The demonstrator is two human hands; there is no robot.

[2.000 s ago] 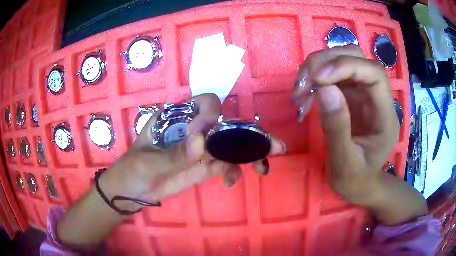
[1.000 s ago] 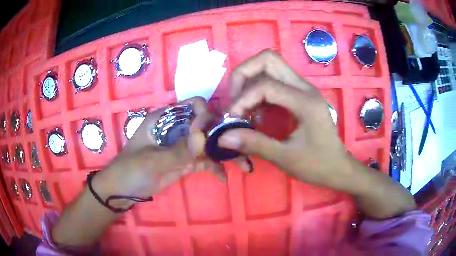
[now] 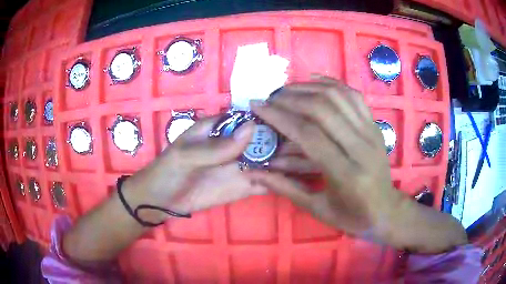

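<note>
My left hand holds round silver watch heads in a stack. The front watch head shows its pale case back with small print and a CE mark. My right hand is blurred and curved around the right side of this watch head, its fingers at the upper and lower edges. A folded white cloth lies in a pocket of the red-pink foam tray behind my hands. How many watch heads are in the stack is hidden.
Watch heads with pale backs sit in pockets at left. Dark, mirror-like watch heads sit in pockets at right. A black box, white papers and a blue pen lie beyond the tray's right edge.
The front watch head shows its pale case back instead of its black face. My right hand came in from the right to the watch head. The view has shifted slightly.
</note>
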